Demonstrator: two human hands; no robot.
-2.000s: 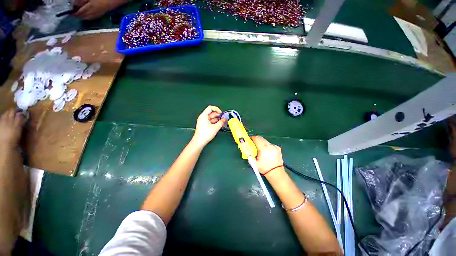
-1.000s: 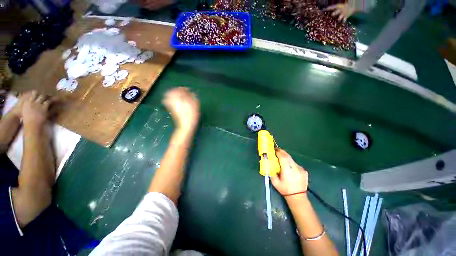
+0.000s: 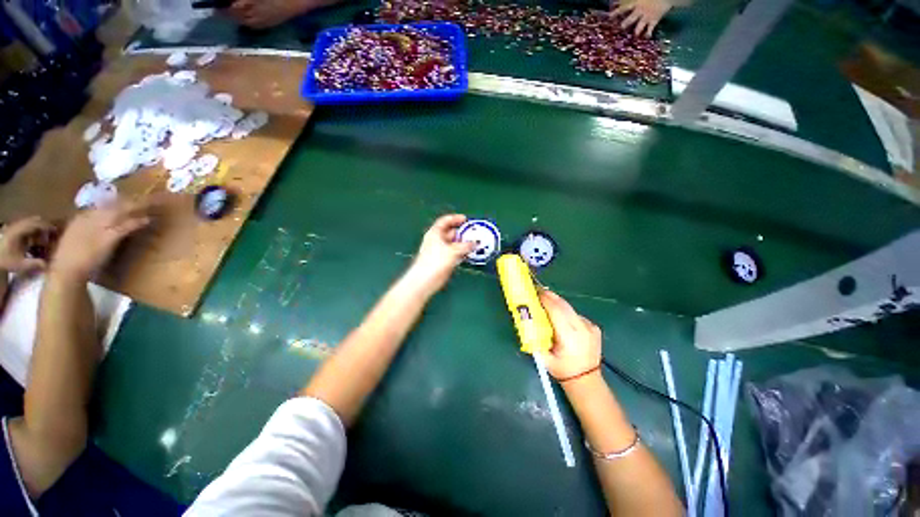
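Observation:
My left hand [image 3: 441, 245] holds a round unit [image 3: 479, 242] by its left edge, with its white face up and a dark ring around it. My right hand [image 3: 572, 338] grips the yellow hot glue gun [image 3: 525, 303], its nozzle pointing up between the held unit and a second round unit [image 3: 537, 248] on the green surface. A whitish glue stick [image 3: 555, 412] sticks out of the gun's back end. A third round unit [image 3: 744, 266] lies farther right. Whether the nozzle touches a unit is not clear.
A brown board [image 3: 237, 151] at left bears white discs [image 3: 151, 121] and a black-ringed unit [image 3: 213, 203]. A neighbour's hands are there. A blue tray [image 3: 388, 96] stands behind. Spare glue sticks [image 3: 714, 424], a plastic bag [image 3: 832, 429] and a pale upright [image 3: 797, 295] are at right.
My left hand has moved right from near the board and now holds a round unit beside the one at the gun. The gun remains in my right hand. The view has shifted.

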